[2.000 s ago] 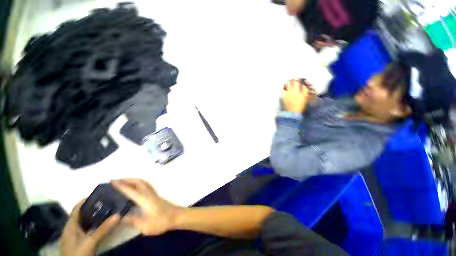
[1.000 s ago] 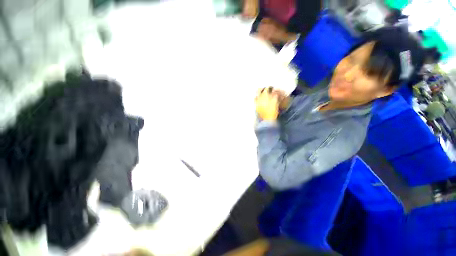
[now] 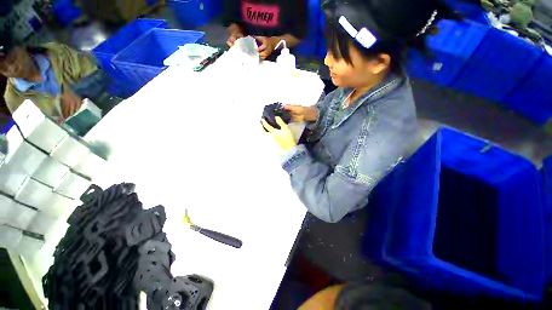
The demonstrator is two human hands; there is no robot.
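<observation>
Neither of my hands is in view; only part of a forearm and dark sleeve shows at the bottom edge. A large heap of flat black die-cut covers (image 3: 100,251) lies at the lower left of the white table (image 3: 181,139). A black piece with round holes and a small pale detail (image 3: 192,292) lies at the heap's near right side, partly cut off by the bottom edge. A slim tool (image 3: 219,236) with a black handle and yellowish tip lies right of the heap.
A person in denim (image 3: 354,145) at the table's right edge holds a black cube unit (image 3: 276,115). White cartons (image 3: 45,145) are stacked behind the heap. A white bottle (image 3: 285,59) stands farther back. A large blue bin (image 3: 411,206) is at right. Other people sit beyond.
The view has swung up and right, and my hands with the black cube unit have left the picture. The far table end, cartons and more bins now show.
</observation>
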